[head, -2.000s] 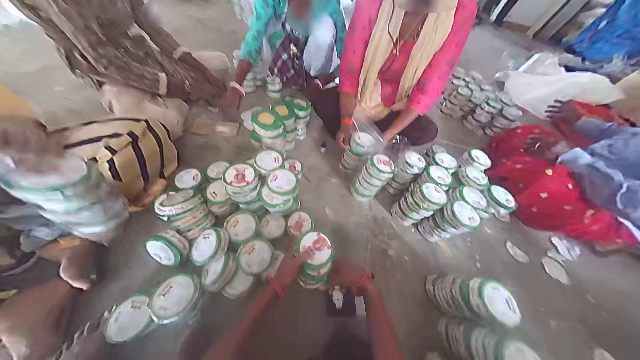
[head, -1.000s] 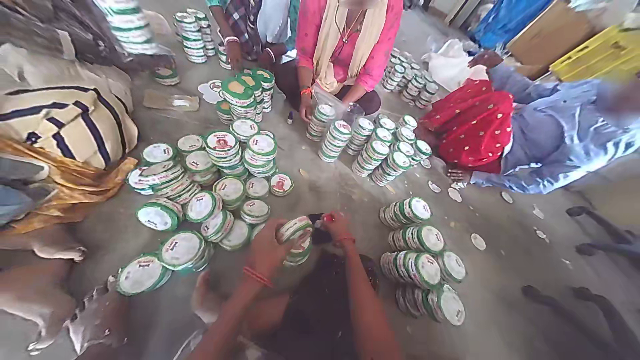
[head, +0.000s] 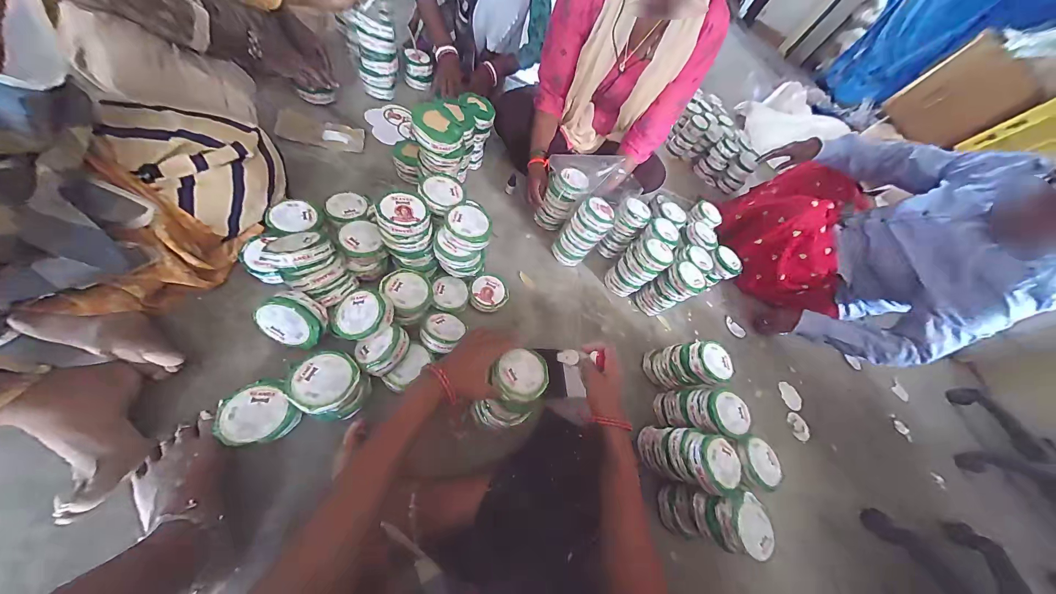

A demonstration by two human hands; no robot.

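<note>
My left hand (head: 478,363) grips the edge of a round, flat green-and-white packet (head: 520,375) near the bottom middle. A short stack of the same packets (head: 499,413) lies just under it. My right hand (head: 604,375) is beside a small dark box-like device with a pale strip (head: 569,373); its fingers pinch a small red object (head: 597,359), blurred. Loosely piled round packets (head: 404,293) stand to the left of my hands. To the right, rows of packets (head: 697,412) lie on their sides on the floor.
A person in pink (head: 635,74) holds a clear plastic bag (head: 590,173) behind more stacks (head: 652,256). Another in a blue shirt (head: 932,247) sits at right. Bare feet (head: 91,338) and a striped sack (head: 194,165) are at left. Paper discs (head: 789,396) are scattered on the floor.
The view has shifted. One second ago my left hand held a packet stack tilted near the dark device; now a single packet shows its flat face upward in that hand.
</note>
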